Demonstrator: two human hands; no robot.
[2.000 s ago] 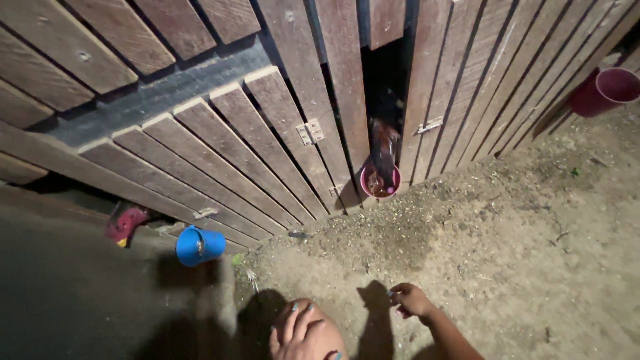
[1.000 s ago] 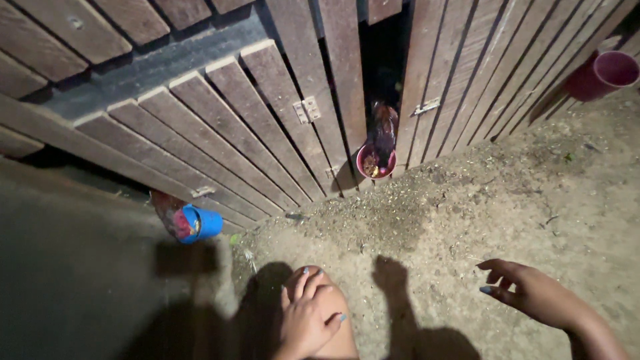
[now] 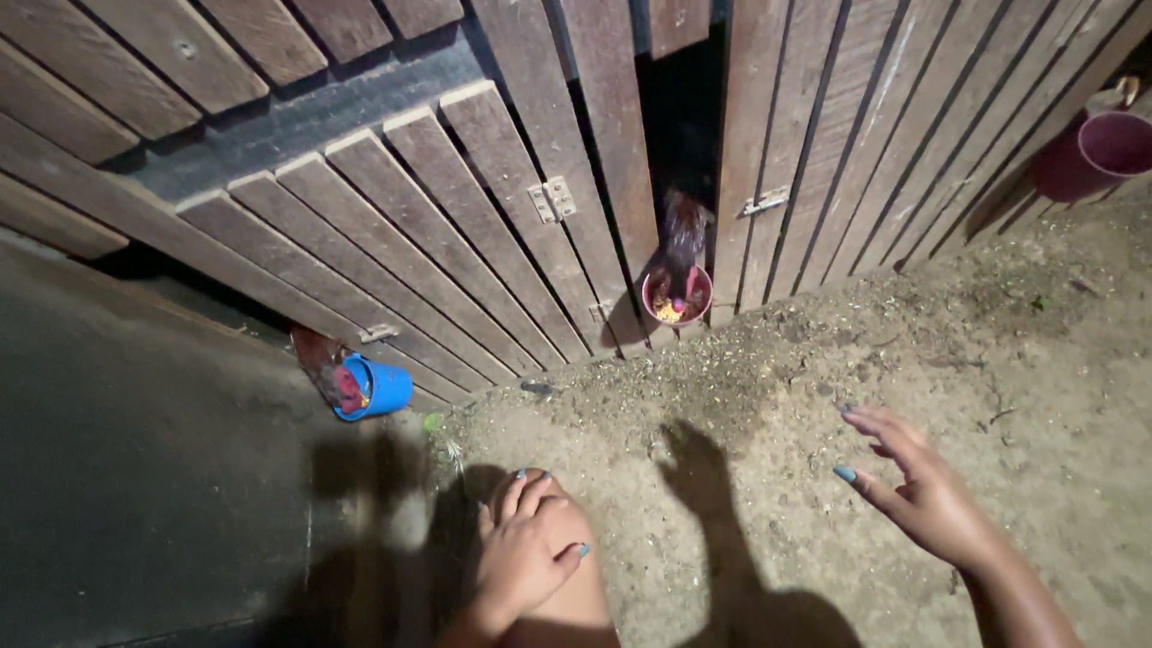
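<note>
My left hand (image 3: 525,549) rests on my bare knee (image 3: 576,522), fingers somewhat spread, with nothing in it. Over the dirt at the right, my right hand (image 3: 909,486) is held in the air, thumb and fingers apart and empty. Through a gap in the slatted wooden wall a dark chicken (image 3: 684,229) leans its head down into a maroon cup (image 3: 650,301) with yellow grain. A second chicken (image 3: 324,364) reaches out at the left, its red head at the mouth of a blue plastic cup (image 3: 389,389). Both hands are apart from the cups.
A maroon bucket (image 3: 1071,166) hangs on the wall at the far right, with part of an animal above it. The slatted wall (image 3: 819,153) has metal hinges (image 3: 552,200) and a latch (image 3: 767,202). A dark wall (image 3: 162,450) stands at left; scattered grain lies on the dirt ground (image 3: 774,360).
My right hand has moved to the right and its fingers have spread. The left chicken's head, beside the blue cup two seconds ago, is now at its mouth. My left hand stays on the knee.
</note>
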